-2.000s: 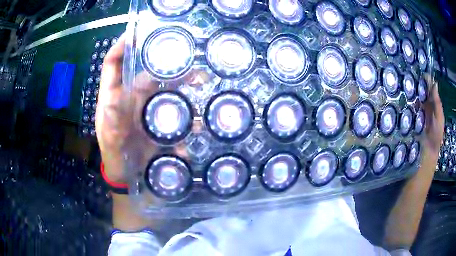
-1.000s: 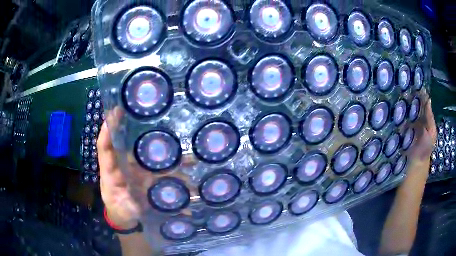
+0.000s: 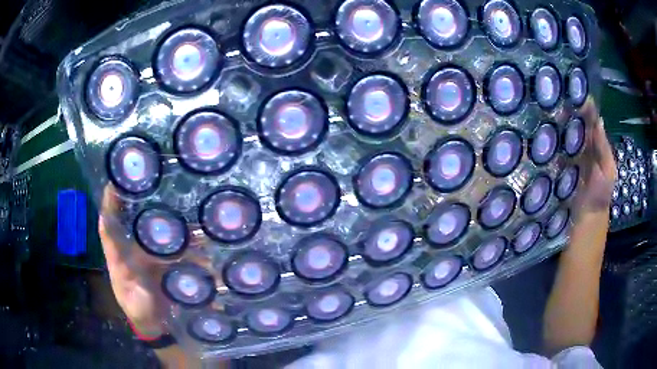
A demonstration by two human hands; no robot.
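A clear blister tray (image 3: 338, 162) is held up close to the camera and fills most of the view, slightly tilted. Its rows of round pockets hold speaker drivers (image 3: 307, 197) with black outer rings, silvery faces and shiny pink-blue centres. My left hand (image 3: 133, 277) grips the tray's left edge; its fingers are partly behind the clear plastic. My right hand (image 3: 596, 169) grips the tray's right edge, partly seen through and behind it. Both hands are bare.
Behind the tray lies a green bench mat (image 3: 42, 198) with pale rails at left. A blue block (image 3: 71, 222) lies on it. Another tray of small round parts (image 3: 629, 180) lies at the right. The wearer's white clothing (image 3: 432, 335) shows below.
The tray has swung left and tilted, so all its rows now show, with less glare on the discs. Both hands have moved with it and still hold its edges.
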